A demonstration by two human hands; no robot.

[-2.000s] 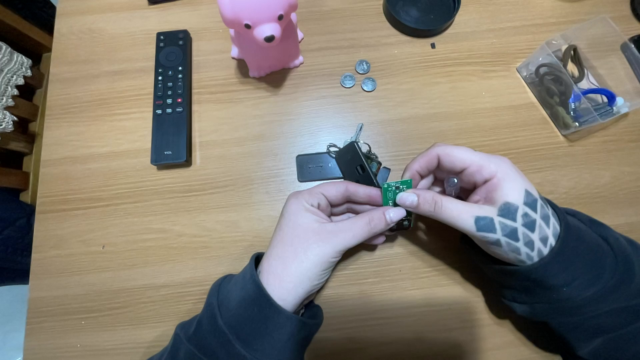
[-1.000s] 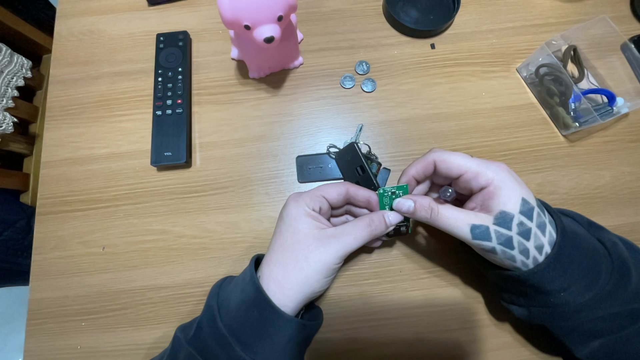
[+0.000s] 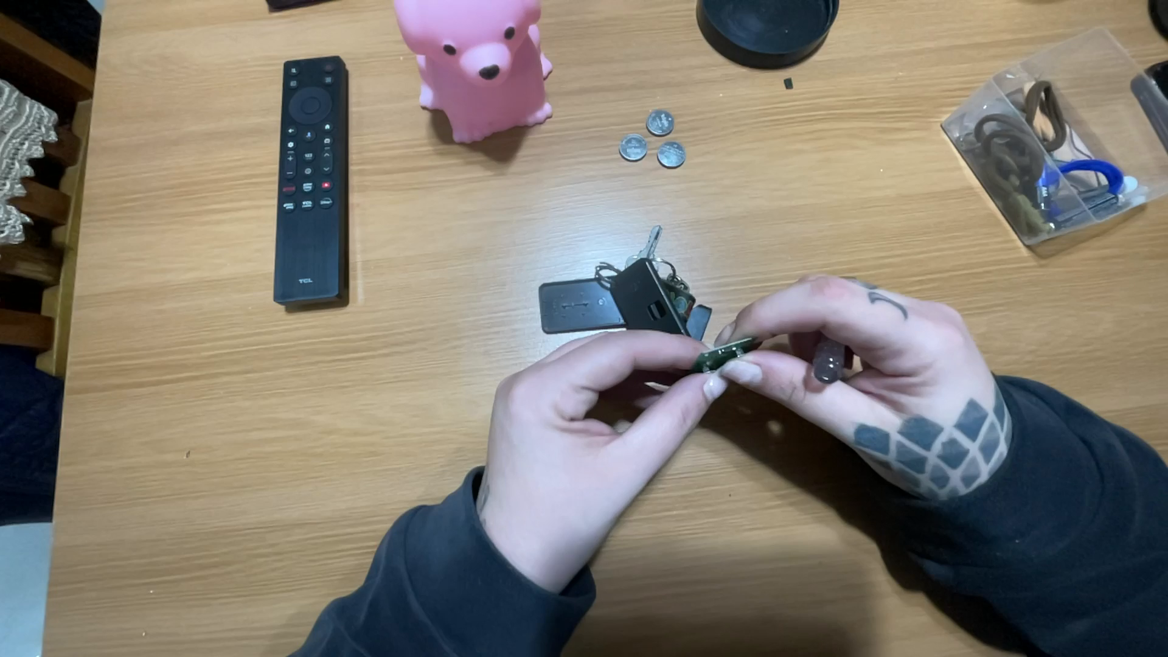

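Between the fingertips of both hands I see a small green circuit board [image 3: 724,354], tilted nearly edge-on. My left hand [image 3: 593,420] pinches its left end with thumb and index finger. My right hand [image 3: 867,374] grips the right end the same way, and a dark translucent rod-like piece [image 3: 829,360], perhaps a tool handle, sticks out between its fingers. Just beyond the fingertips lie an opened black plastic casing [image 3: 648,299], a flat black cover [image 3: 579,306] and a metal key [image 3: 651,245] on a ring. Three button cell batteries [image 3: 671,154] rest farther back.
A black TCL remote control [image 3: 310,228] lies at the left on the wooden table [image 3: 274,438]. Toward the back stand a pink animal figure [image 3: 488,82] and a round black lid or dish [image 3: 766,32]. A clear plastic box [image 3: 995,182] with cables is at the right.
The green board has been tipped from showing its broad face to nearly edge-on. Both hands remain on it, close to where they were.
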